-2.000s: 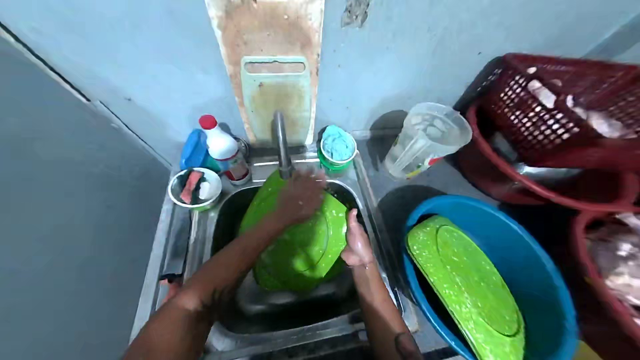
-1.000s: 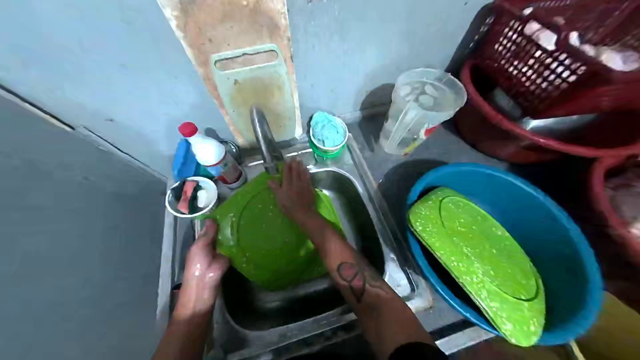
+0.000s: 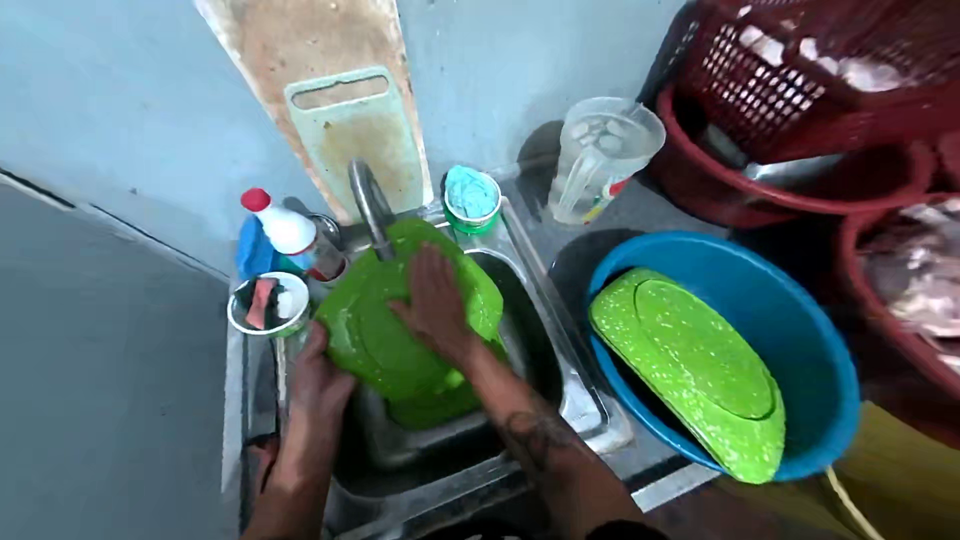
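Observation:
A green plastic plate (image 3: 382, 337) is tilted under the metal faucet (image 3: 371, 206), over the steel sink (image 3: 450, 450). My left hand (image 3: 319, 375) grips its left rim. My right hand (image 3: 435, 300) lies flat on its surface, fingers pointing up toward the faucet, holding nothing. Part of another green piece (image 3: 431, 409) shows below the plate, in the basin; whether it is separate I cannot tell. To the right, a blue plastic basin (image 3: 817, 360) holds speckled green plates or trays (image 3: 697, 367) with wet, foamy surfaces.
Left of the faucet stand a red-capped bottle (image 3: 289, 232) and a white tub (image 3: 300, 304) with sponges. A tub with a light-blue cloth (image 3: 471, 195) and a clear pitcher (image 3: 604, 161) stand right. A cutting board (image 3: 360, 142) leans behind. Dark red tubs (image 3: 795, 195) and a basket (image 3: 757, 82) fill the upper right.
Two seconds ago my left arm crossed the plate and my right hand was at its right edge; now my left hand holds the left rim and my right palm is on the surface, lower than a second ago.

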